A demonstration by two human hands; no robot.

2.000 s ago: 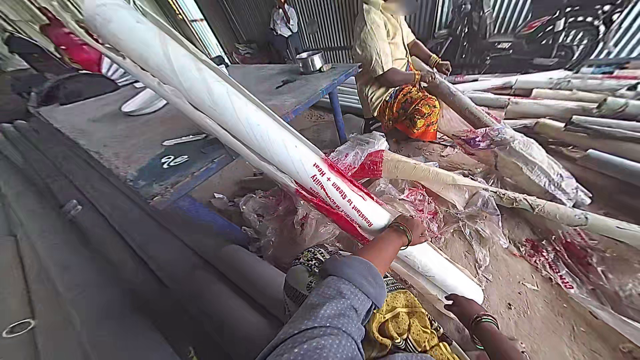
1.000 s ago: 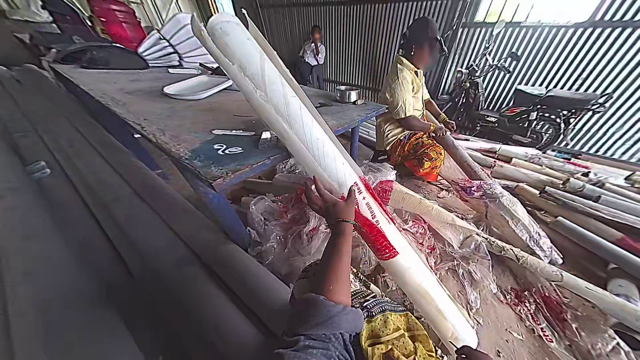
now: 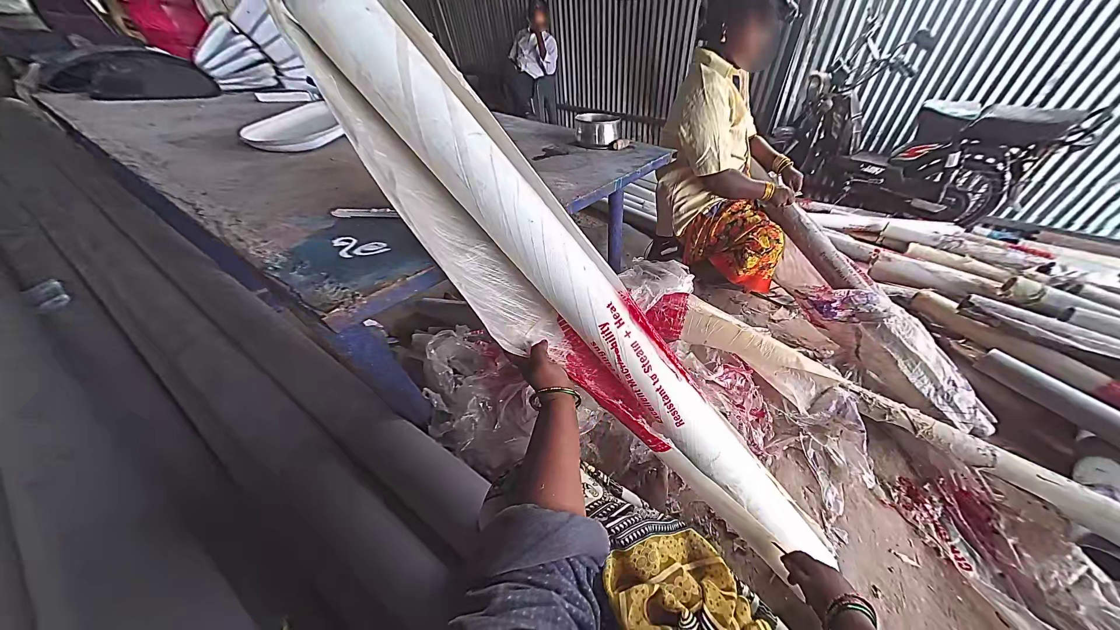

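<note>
A long white tube (image 3: pixel 490 175) slants across the view from upper left to lower right. Clear plastic film (image 3: pixel 437 236) with a red printed band (image 3: pixel 604 376) hangs loosely along its left side. My left hand (image 3: pixel 542 369) grips the edge of this film beside the red band, at the tube's middle. Near the tube's lower end is my right hand (image 3: pixel 815 579), its fingers curled on the edge of the wrapping there. Part of that hand is turned away from view. The tube's top end lies outside the frame.
A worn table (image 3: pixel 219 184) at left holds a white tray (image 3: pixel 293 128) and a metal pot (image 3: pixel 598 129). Crumpled plastic (image 3: pixel 472 385) lies beneath the tube. A seated co-worker (image 3: pixel 713 149) holds another tube. More tubes (image 3: pixel 954 271) cover the right floor, before a motorcycle (image 3: pixel 927 157).
My left hand has moved from the tube's front to the film on its left side, which now stands away from the tube. The tube was tilted flatter two seconds ago.
</note>
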